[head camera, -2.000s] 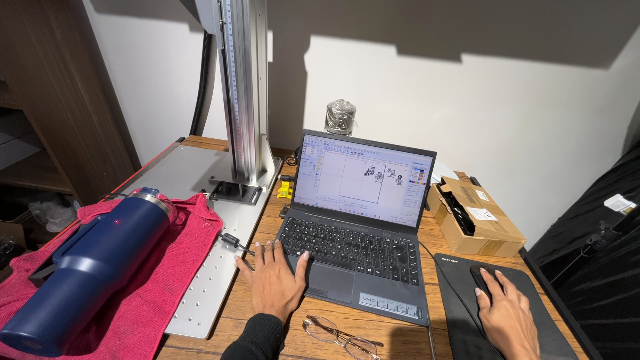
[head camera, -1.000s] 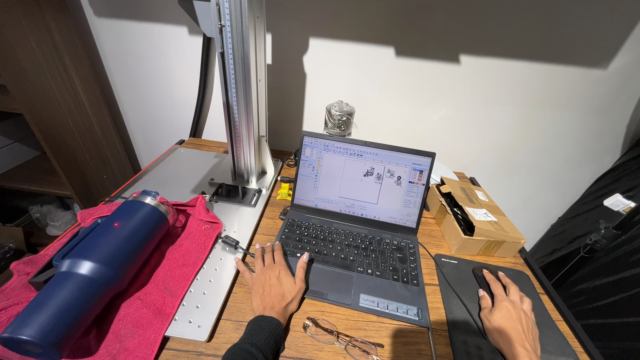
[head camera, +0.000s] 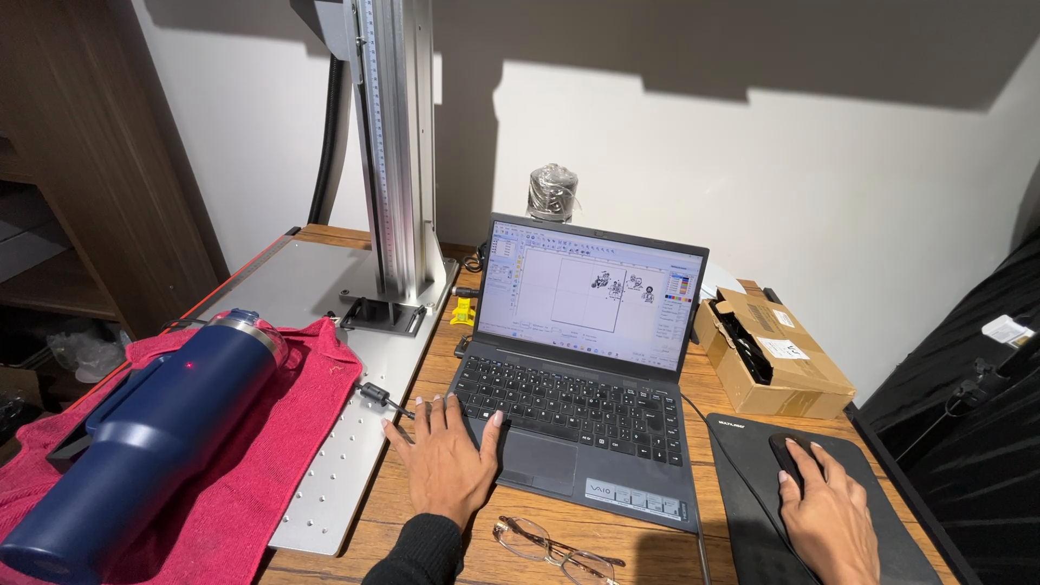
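My left hand (head camera: 451, 463) rests with spread fingers at the left front corner of a VAIO laptop (head camera: 540, 465), fingertips at the keyboard's edge, holding nothing. On a black mouse pad (head camera: 735, 479), my right hand (head camera: 829, 512) lies over a black computer mouse (head camera: 786, 455). The laptop screen (head camera: 589, 296) shows design software with small black line drawings. To the left, a dark blue tumbler with a handle (head camera: 175, 414) lies on its side on a red cloth (head camera: 276, 439), a red light dot on its wall. Eyeglasses (head camera: 552, 552) lie in front of the laptop.
A metal column with a ruler scale (head camera: 394, 162) rises from a perforated metal base plate (head camera: 325, 487). An open cardboard box (head camera: 780, 357) stands right of the laptop, a plastic-wrapped object (head camera: 552, 192) behind it. A cable with a thick plug (head camera: 382, 396) runs beside my left hand.
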